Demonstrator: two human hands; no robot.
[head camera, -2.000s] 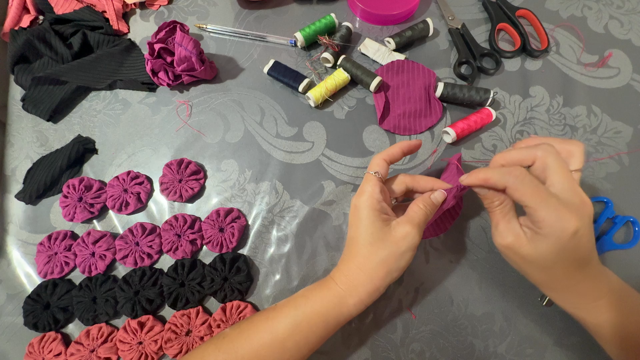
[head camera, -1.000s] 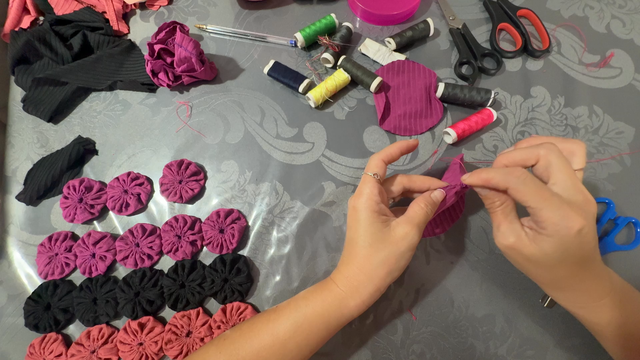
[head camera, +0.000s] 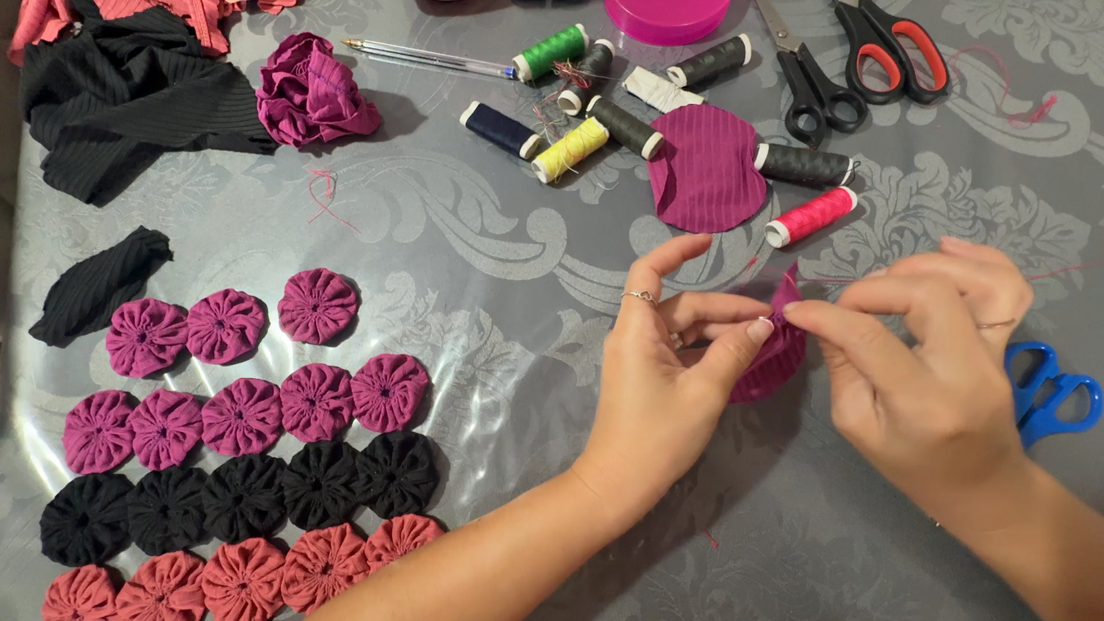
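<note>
My left hand (head camera: 681, 345) pinches a piece of magenta ribbed fabric (head camera: 768, 371) between thumb and fingers, its index finger raised. At the fabric's gathered upper edge, my right hand (head camera: 923, 336) has thumb and index finger closed on the same piece. Pink thread runs from the fabric past the right fingers toward the right edge; a needle cannot be made out. Just above the hands lie a flat magenta fabric circle (head camera: 707, 172) and a pink thread spool (head camera: 811, 217). Rows of gathered fabric rosettes in magenta (head camera: 243, 417), black (head camera: 244, 495) and coral (head camera: 243, 580) lie at left.
Several thread spools, among them a green one (head camera: 552, 53) and a yellow one (head camera: 571, 150), lie near a ballpoint pen (head camera: 431, 58). Black-handled scissors (head camera: 815, 95) and red-and-black scissors (head camera: 897, 56) are at upper right, blue-handled scissors (head camera: 1052, 392) beside my right wrist. Black fabric (head camera: 138, 103) lies upper left.
</note>
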